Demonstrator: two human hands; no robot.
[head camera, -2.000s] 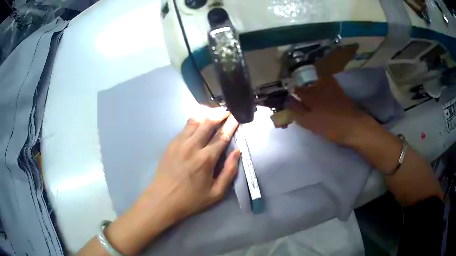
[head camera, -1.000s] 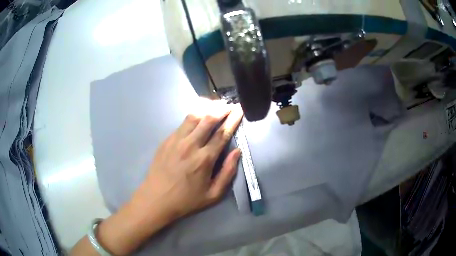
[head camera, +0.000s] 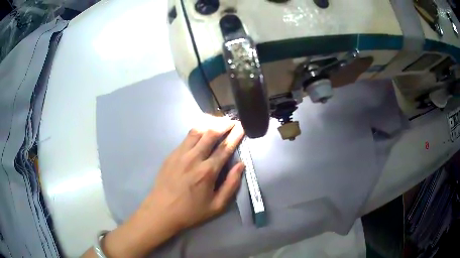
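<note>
A light grey-blue garment panel (head camera: 138, 131) lies flat under the sewing machine head (head camera: 302, 25), which is cream with a teal stripe. My left hand (head camera: 202, 174) lies flat on the panel, its fingertips at the bright needle area, partly hidden by the dark shiny guard (head camera: 248, 95). A thin white guide strip with a teal end (head camera: 253, 184) lies on the panel beside my thumb, pointing towards the needle. A narrow grey placket strip (head camera: 244, 204) shows along its left side. My right hand is out of the picture.
A brass-coloured knob (head camera: 289, 130) is right of the guard. Layered grey panels (head camera: 20, 106) are piled at the left edge of the white machine table (head camera: 75, 146). The panel is rumpled at the right. Dark striped material (head camera: 434, 206) shows at the lower right.
My right hand was at the machine, right of the needle, two seconds ago; it has left the picture. My left hand stays in place on the cloth. The view has shifted slightly.
</note>
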